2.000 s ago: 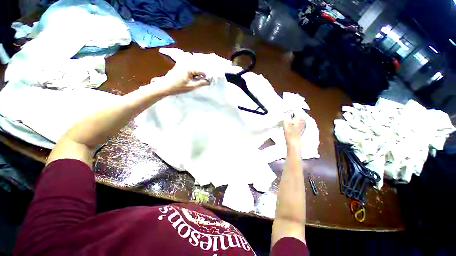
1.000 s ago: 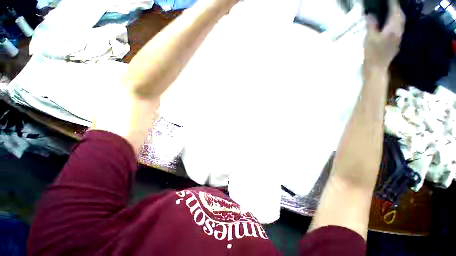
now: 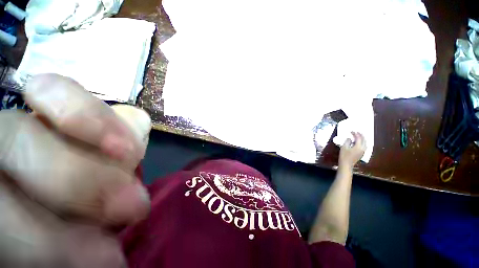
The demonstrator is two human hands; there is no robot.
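Observation:
The white shirt [image 3: 294, 68] lies spread over the table in front of me, overexposed, so its folds do not show. My right hand [image 3: 353, 149] is at the table's front edge with its fingers on a narrow white end of the shirt, pinching the cloth. My left hand [image 3: 79, 157] is very close to the camera at the left, large and blurred. Its fingers are curled, and whether anything is in them is hidden.
Folded white garments [image 3: 89, 57] are stacked at the left, with a crumpled cream garment [image 3: 73, 13] behind. White cones [image 3: 14, 10] stand far left. At right lie a dark-green stick [image 3: 403, 133], black hangers [image 3: 456, 118], yellow-looped snips [image 3: 447, 169] and cream cloth pieces [image 3: 467, 57].
The shirt, lifted between both hands a second ago, now lies on the table. My left hand has come up close to the camera. My right hand has moved down to the front edge.

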